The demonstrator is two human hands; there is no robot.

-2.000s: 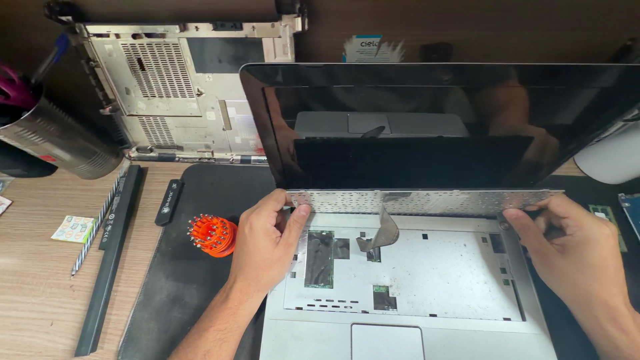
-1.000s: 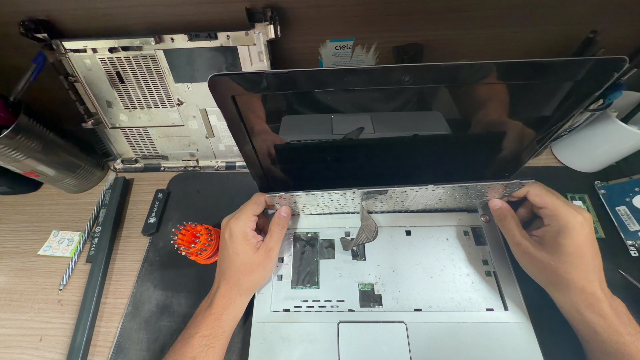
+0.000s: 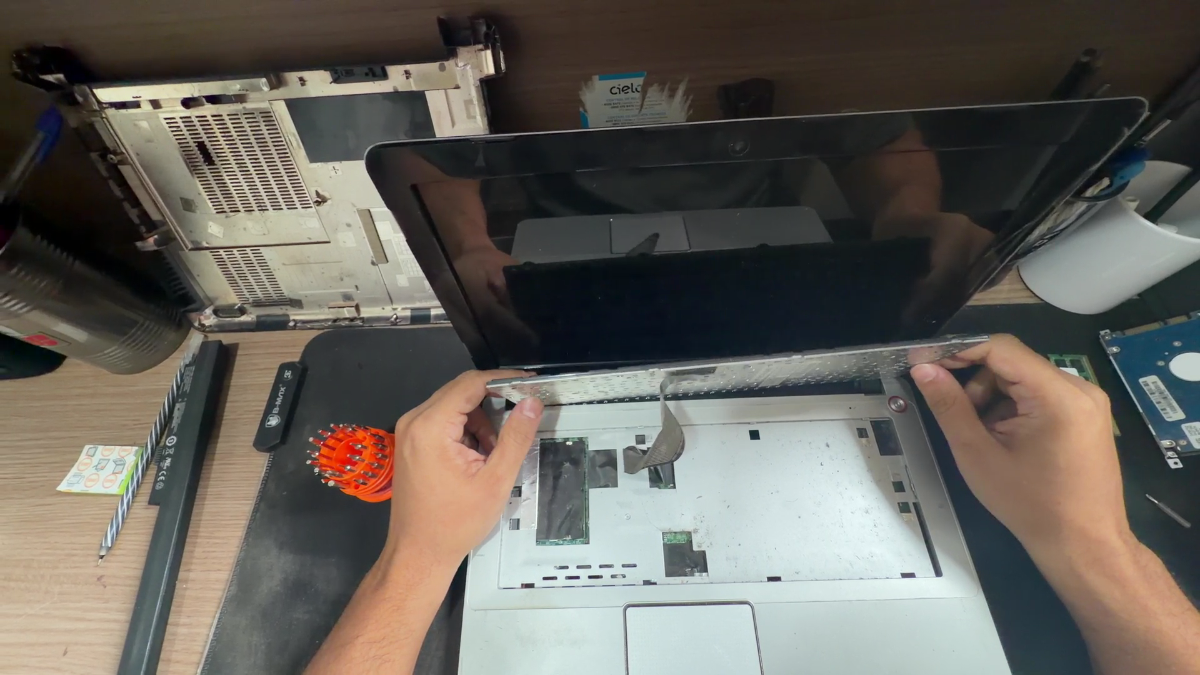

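My left hand (image 3: 459, 459) and my right hand (image 3: 1031, 441) hold the two ends of a laptop keyboard (image 3: 750, 372), pinched between thumbs and fingers. Its perforated metal back faces me, tilted up near the screen hinge. A flat ribbon cable (image 3: 667, 441) hangs from its middle onto the bare metal keyboard bay (image 3: 778, 506) of a silver laptop. Below the bay lies the touchpad (image 3: 690, 637). The laptop's screen (image 3: 731, 253) stands open behind the keyboard, dark and reflecting my hands. The keys' side is hidden from me.
A laptop bottom cover (image 3: 347, 216) leans at the back left. Left of the laptop are an orange bit holder (image 3: 354, 461), a laptop battery (image 3: 178, 506), a striped pencil (image 3: 141, 469) and a metal cup (image 3: 84, 300). At right lie a hard drive (image 3: 1158, 375) and a white cup (image 3: 1106, 244).
Both hands still hold the keyboard by its ends. Its right end is now raised higher than its left, where it was nearly level before. The view has shifted somewhat.
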